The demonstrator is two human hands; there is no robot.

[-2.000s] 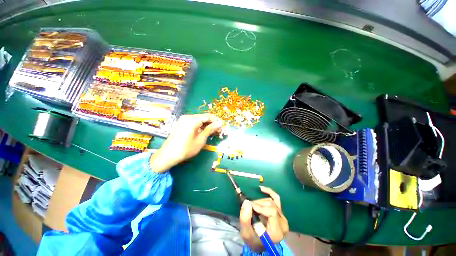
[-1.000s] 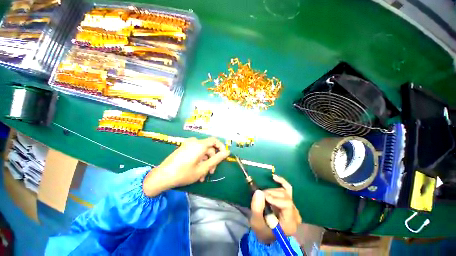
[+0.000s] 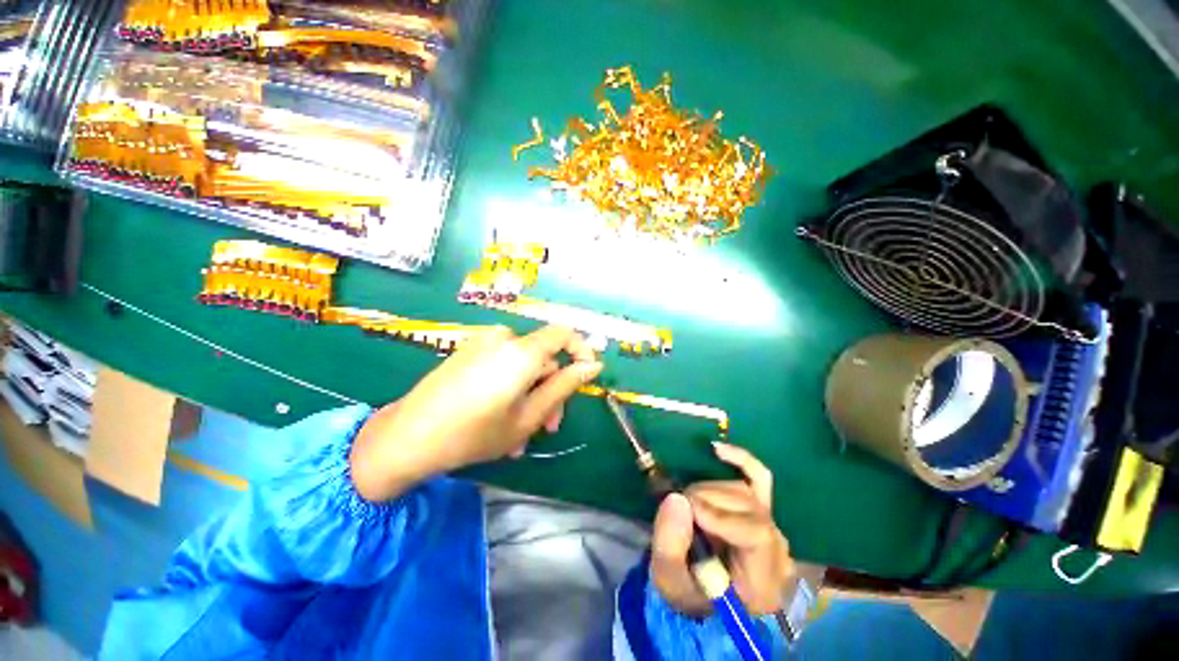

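My right hand (image 3: 724,536) holds the soldering iron (image 3: 643,455), blue handle down, its thin metal tip at the left part of a long flex circuit (image 3: 672,407) on the green mat. My left hand (image 3: 498,394) has thumb and index finger pinched at that strip's left end; the small piece between them is mostly hidden. Another row of flex strips (image 3: 569,315) lies just above my fingers. A heap of small flex pieces (image 3: 659,162) lies further up. Joined flex assemblies (image 3: 272,280) lie in a row to the left.
Blister trays (image 3: 259,123) with orange flexes are at upper left. A solder wire reel (image 3: 39,236) is at the left edge, its wire (image 3: 220,351) running toward my left hand. At right are the fume fan (image 3: 924,265), tape roll (image 3: 892,400), blue soldering station (image 3: 1067,400) and yellow sponge (image 3: 1134,500).
My left hand has come down from beside the heap to the strip's left end. The iron tip stays at the strip. The view has shifted closer, and the row of strips above is uncovered.
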